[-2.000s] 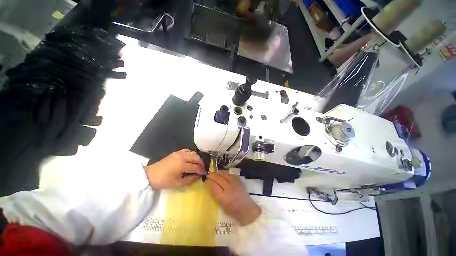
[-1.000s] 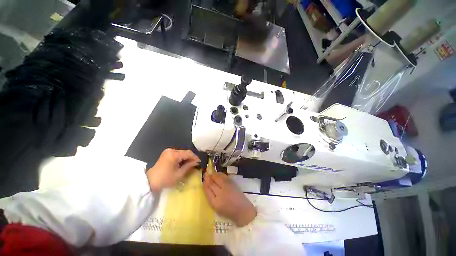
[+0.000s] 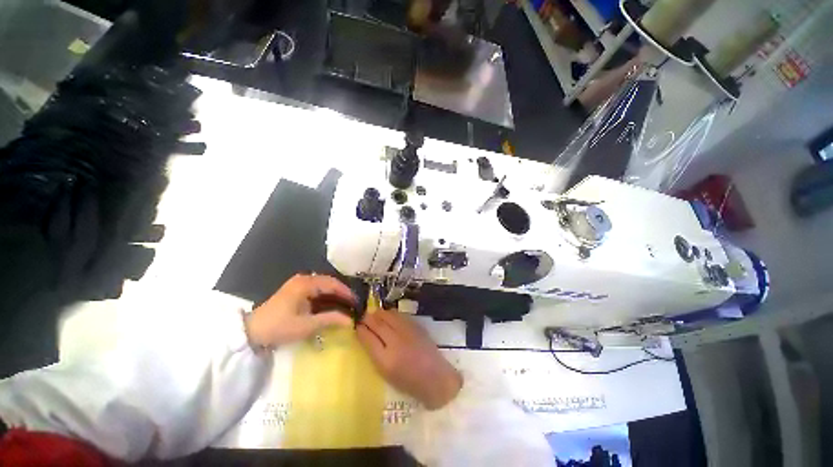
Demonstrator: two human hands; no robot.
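Note:
A black fabric panel [image 3: 281, 239] lies flat on the white table left of the sewing machine head, a small tab sticking out at its top corner. My left hand [image 3: 297, 312] holds the panel's near edge between thumb and fingers, just left of the presser foot area [image 3: 382, 292]. My right hand [image 3: 406, 354] is close beside it, fingertips at the same edge in front of the needle area. The needle and the stitch line are hidden. A yellow sheet [image 3: 335, 392] lies under and in front of my hands.
The white sewing machine [image 3: 548, 239] spans centre to right. Small black pieces [image 3: 470, 306] lie below its arm. A dark heap of cut pieces [image 3: 82, 182] covers the left. A black cable [image 3: 585, 369] curves at right. Thread cones [image 3: 680, 25] stand at upper right.
The whole view has shifted slightly left. My left fingers have opened wider around the fabric edge. My right hand stays by the needle area, lying flatter.

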